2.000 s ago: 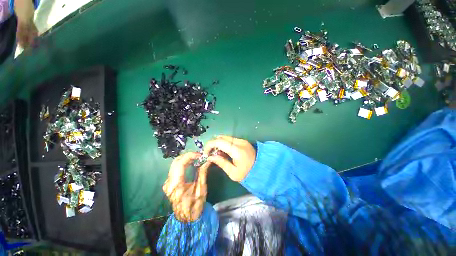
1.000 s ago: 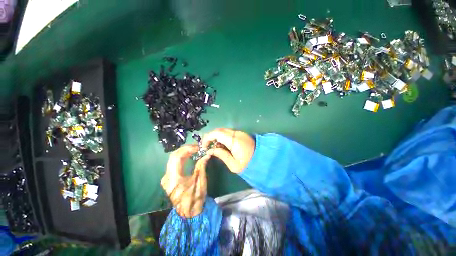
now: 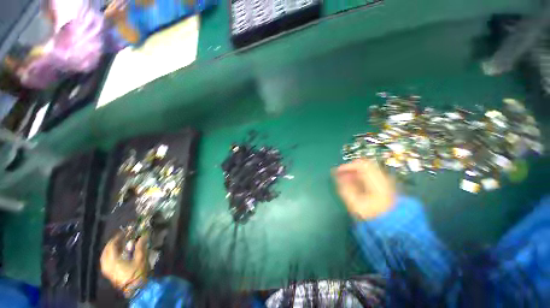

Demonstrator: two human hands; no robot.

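The frame is blurred. My left hand (image 3: pixel 125 261) is over the lower part of the black tray (image 3: pixel 192 157), at the near end of the board assemblies (image 3: pixel 158 191) lying in it; whether it holds one cannot be told. My right hand (image 3: pixel 366 189) is at the lower left edge of the loose heap of circuit board assemblies (image 3: pixel 461 143); its fingers are curled and blurred, so a held part cannot be made out. The heap of black plastic parts (image 3: pixel 250 180) lies on the green surface between my hands.
A second black tray (image 3: pixel 71 210) with dark parts lies at the far left. Across the bench are a white sheet (image 3: pixel 154 60), a tray with rows of silver-white pieces (image 3: pixel 276 19), and people in pink and blue sleeves. A green round piece (image 3: pixel 517 171) lies at the right heap.
My hands were together below the black heap and have moved apart: left to the black tray, right to the board heap. The view has shifted and shows more of the far side.
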